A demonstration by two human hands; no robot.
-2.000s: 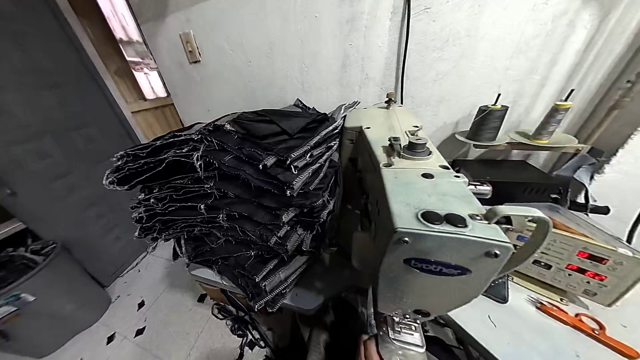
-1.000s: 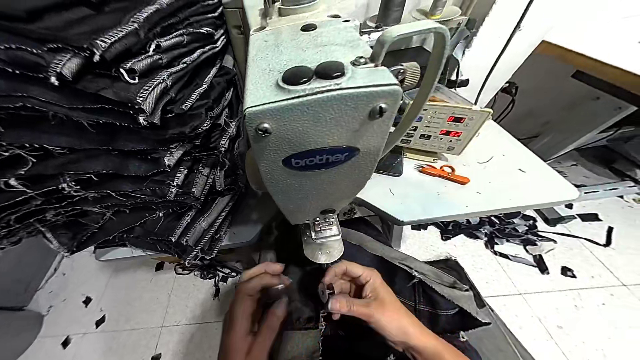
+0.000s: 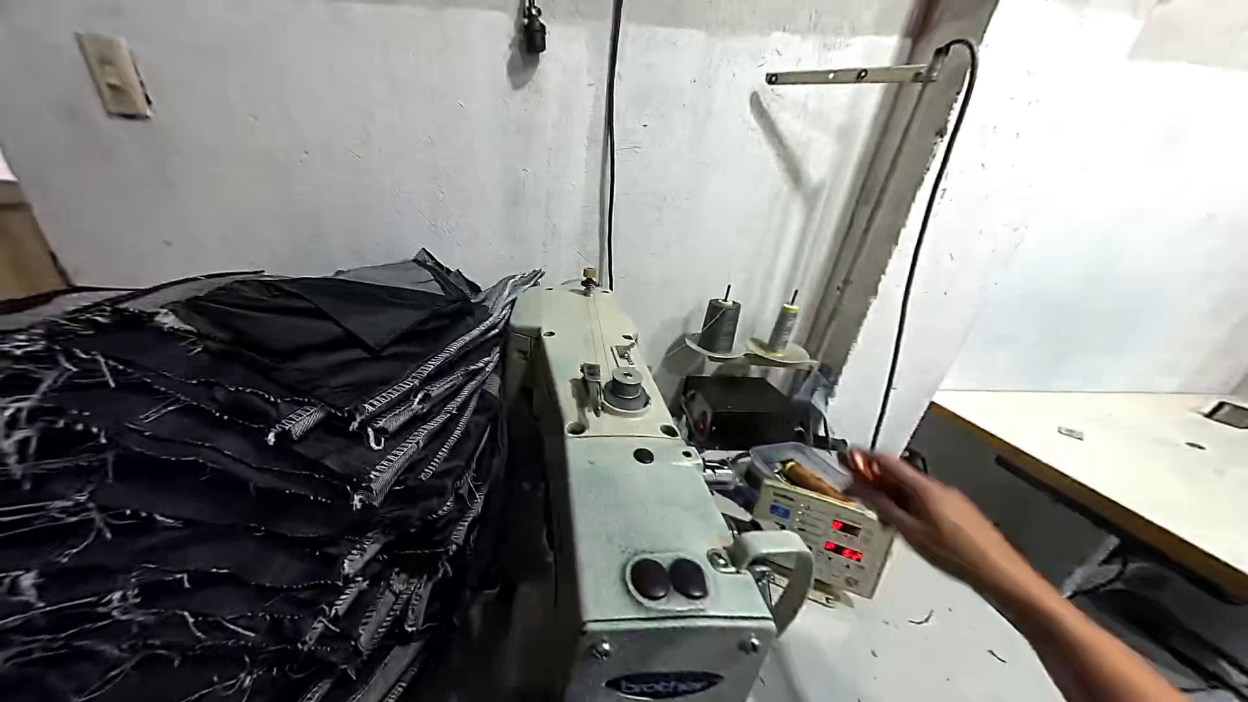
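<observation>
My right hand (image 3: 916,507) reaches in from the lower right, over the right side of a control box (image 3: 829,536) with red lit digits. Its fingers are blurred; a reddish-orange patch shows at the fingertips, and whether they hold anything cannot be told. Just left of them, a clear plastic container (image 3: 775,453) on the control box holds an orange-brown item (image 3: 814,481). The Brother sewing machine (image 3: 653,517) stands in the middle, its needle area below the frame. A tall stack of dark fabric pieces (image 3: 244,468) with frayed, overlocked edges rises left of it. My left hand is out of view.
Two thread cones, one dark grey (image 3: 720,327) and one lighter (image 3: 783,329), sit on a stand behind a black box (image 3: 738,409). Thread scraps lie on the white machine table (image 3: 916,643). Another table (image 3: 1121,439) stands at the right. A black cable (image 3: 916,263) hangs by the wall.
My right hand has moved from below the machine's needle area to the control box. My left hand, beside it a second ago, has left the view. The view has swung up.
</observation>
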